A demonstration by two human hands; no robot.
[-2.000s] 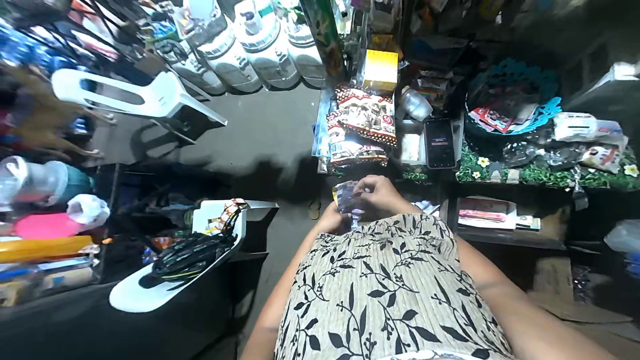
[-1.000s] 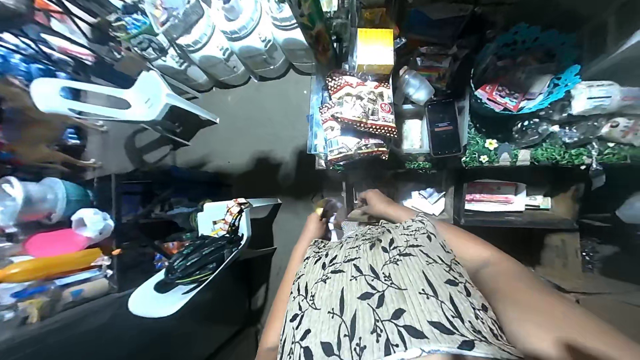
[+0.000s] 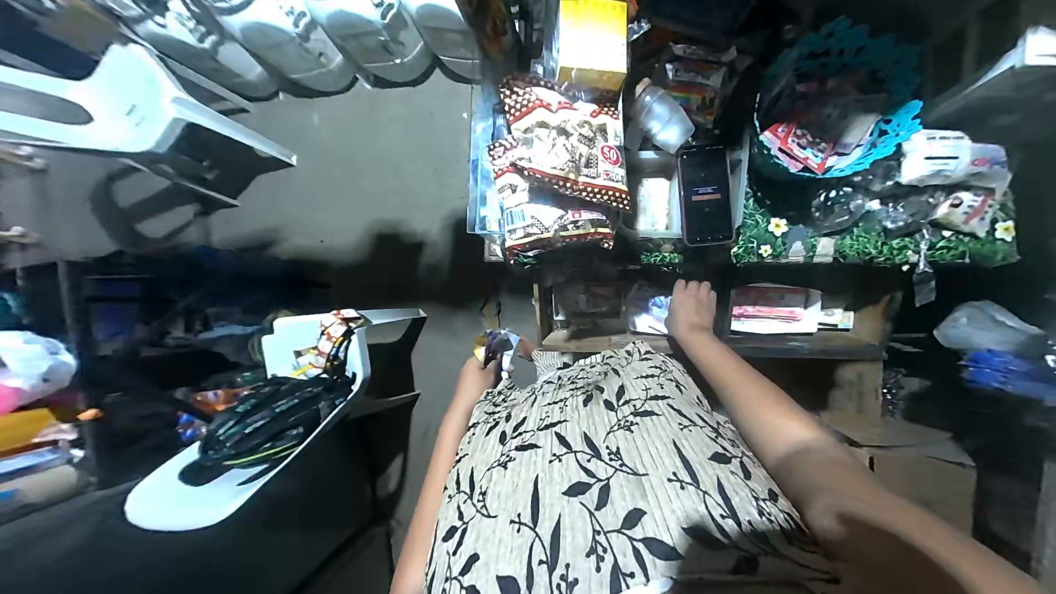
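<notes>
My left hand (image 3: 480, 371) is low, left of the open drawer, shut on a small shiny plastic packet (image 3: 498, 346). Over the drawer (image 3: 610, 343), my right hand (image 3: 691, 309) has its fingers at the divider between two compartments; whether they grip anything is hidden. Just left of those fingers lie pale papers or packets (image 3: 649, 315). The compartment to the right holds a white and pink stack of paper (image 3: 771, 309). Above the drawer, a smartphone (image 3: 706, 198) with a lit screen rests beside brown and white snack packs (image 3: 569, 148).
A teal basket (image 3: 883, 144) of packets stands at the upper right, near artificial grass trim (image 3: 874, 247). A yellow box (image 3: 591, 41) is behind the snack packs. At left are a white plastic chair (image 3: 177, 495) bearing a black bag (image 3: 272, 421), and another white chair (image 3: 140, 107).
My hands were together at the packet two seconds ago and are now apart. The right hand has moved right and forward to the drawer; the left keeps the packet.
</notes>
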